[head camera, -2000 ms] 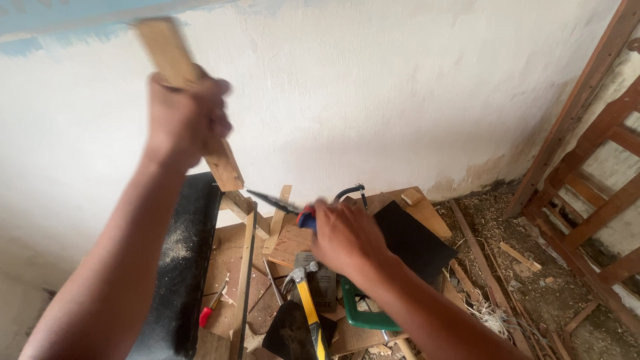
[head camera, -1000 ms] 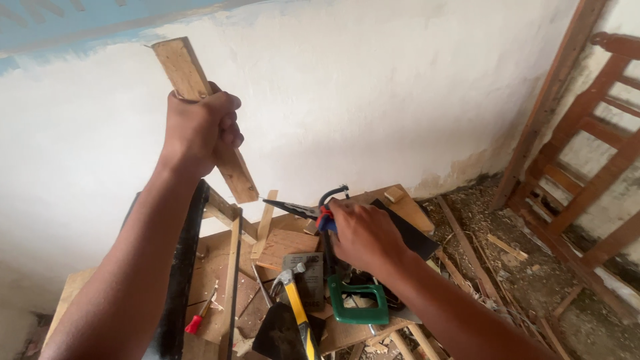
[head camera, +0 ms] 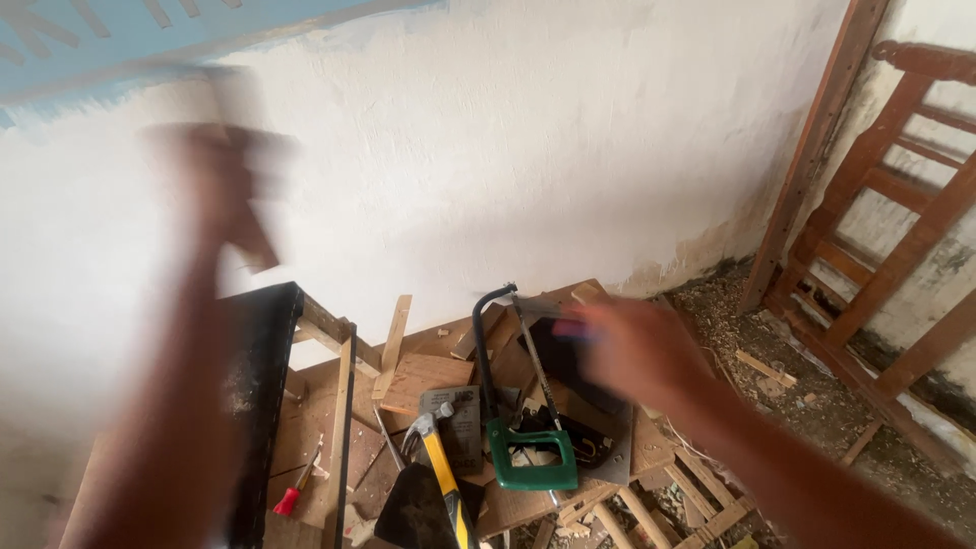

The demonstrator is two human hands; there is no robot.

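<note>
My left hand [head camera: 213,175], badly blurred, is closed around a wooden strip [head camera: 255,240] held up before the wall. My right hand [head camera: 644,343], also blurred, grips a tool with a red and blue handle [head camera: 572,328]; its thin dark jaws reach left and are hard to make out. Below and left of that hand lies a hacksaw with a green handle [head camera: 534,480]. A claw hammer with a yellow and black handle [head camera: 442,465] rests on a sheet of sandpaper [head camera: 461,438]. A red-handled screwdriver [head camera: 287,501] lies farther left.
A black-covered panel on a wooden frame [head camera: 282,335] stands at left on the wooden work surface [head camera: 305,415]. Wood offcuts, including a square block [head camera: 427,381], lie about. At right, a brown wooden chair-like frame [head camera: 846,259] leans by the wall above a floor with shavings.
My right hand with its tool has moved right, away from the wooden strip. My left hand still holds the strip. The hacksaw, partly behind my right hand before, is now in fuller view.
</note>
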